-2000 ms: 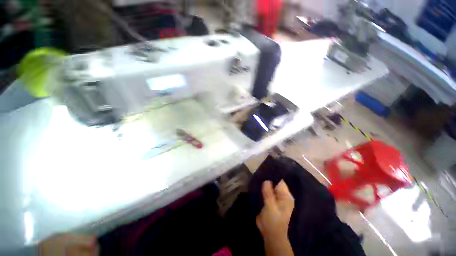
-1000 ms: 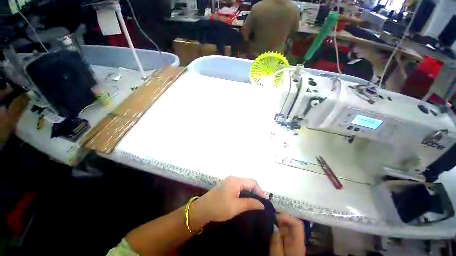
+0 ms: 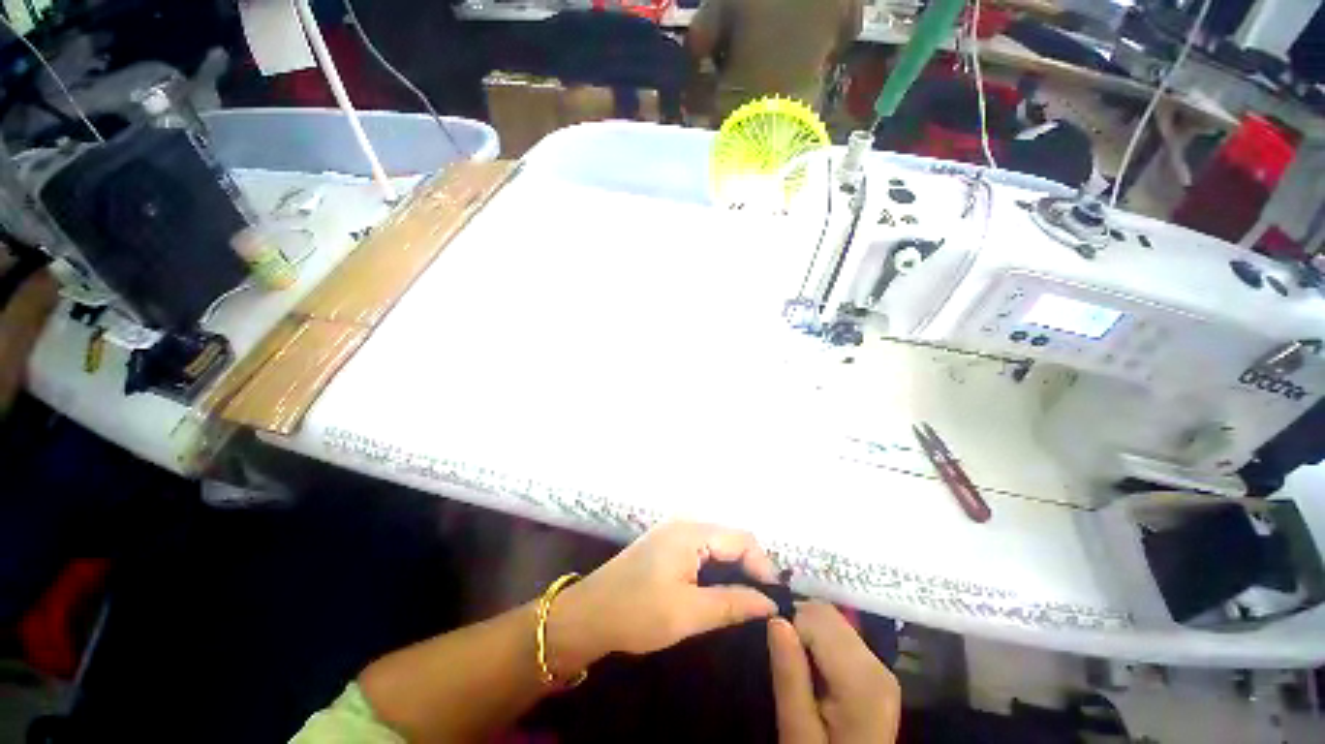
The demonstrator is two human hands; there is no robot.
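A black garment piece (image 3: 744, 577) is held at the table's front edge, its lower part dark and hard to make out. My left hand (image 3: 666, 589), with a yellow bracelet at the wrist, pinches its upper edge between thumb and fingers. My right hand (image 3: 836, 676) grips the same edge just to the right, its fingertips close to my left hand. The white sewing machine (image 3: 1075, 320) with a lit screen stands at the right; the cloth is away from its needle area. Red-handled thread snips (image 3: 953, 477) lie on the table right of the needle.
The white table (image 3: 552, 349) has a printed ruler strip (image 3: 480, 480) along its front edge. A brown cardboard strip (image 3: 363, 291) lies at left. A yellow-green fan (image 3: 769, 146) and an upright green handle (image 3: 921, 55) stand behind the machine head. A pale blue tub (image 3: 596, 141) is behind the table.
The view swung left from the machine and red stool, then shifted slightly. Both hands came together on the black cloth; in the last second my right hand moved slightly and the cloth between them sits lower.
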